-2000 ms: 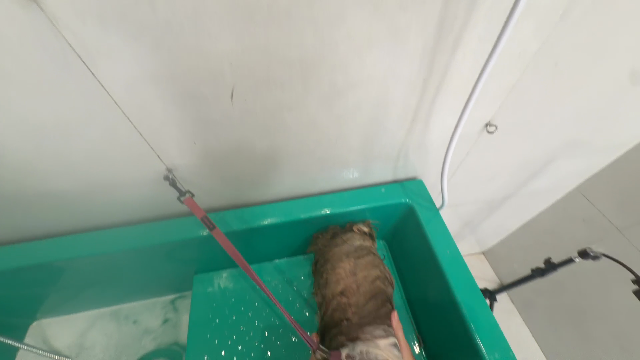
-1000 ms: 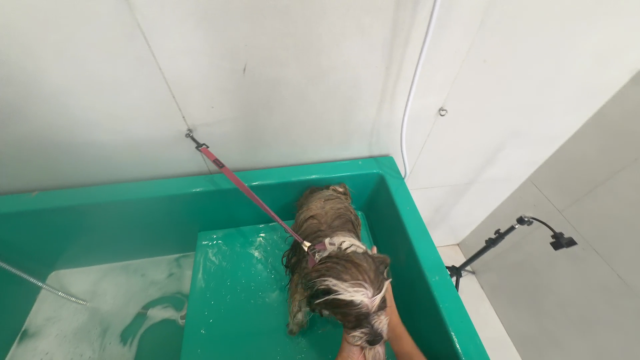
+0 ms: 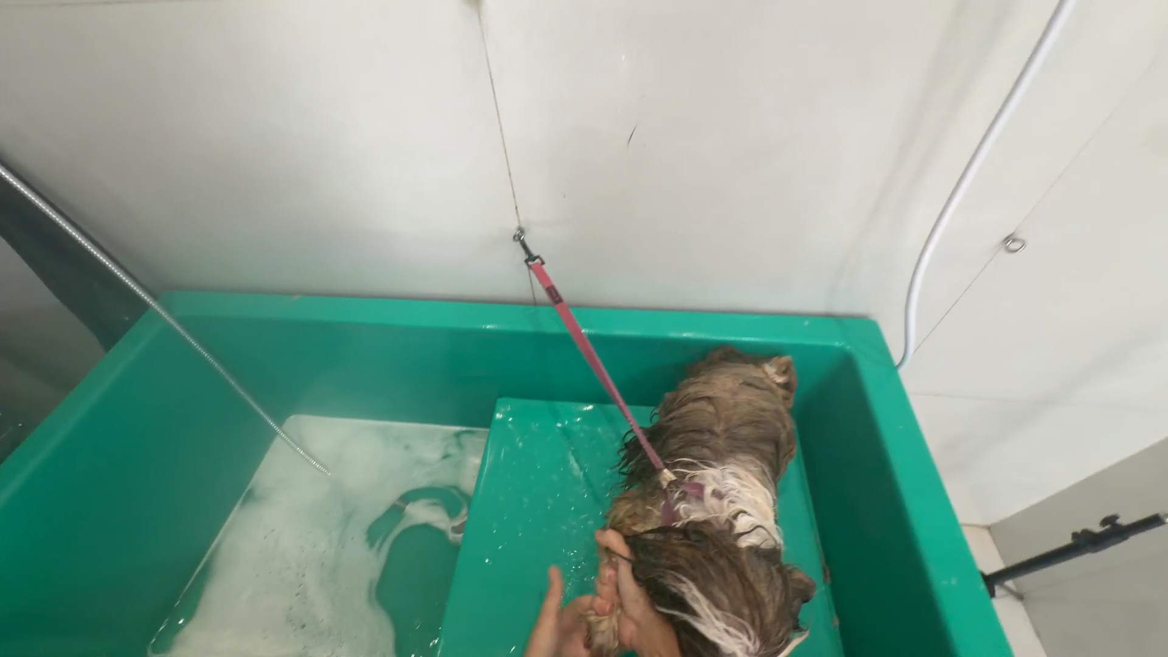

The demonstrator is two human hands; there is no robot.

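Note:
A wet, long-haired brown and white dog (image 3: 730, 420) stands on the raised green platform (image 3: 538, 493) of a tub, its head toward me. A pink leash (image 3: 593, 360) runs from its collar (image 3: 689, 497) to a metal ring on the wall. My left hand (image 3: 564, 625) is low in view beside the dog's front paw (image 3: 602, 630), its thumb raised and its fingers against the paw. My right hand (image 3: 630, 598) is around the same leg from the dog's head side, partly hidden by the head.
The green tub's rim (image 3: 420, 310) surrounds the platform and a lower basin of foamy water (image 3: 283, 538). A metal shower hose (image 3: 182, 333) reaches into that water. A white hose (image 3: 967, 173) hangs along the wall, and a black stand (image 3: 1077, 547) is outside at right.
Both hands have moved from beneath the dog's muzzle to its front paw at the left. The dog's head is now lower in view. The view has shifted.

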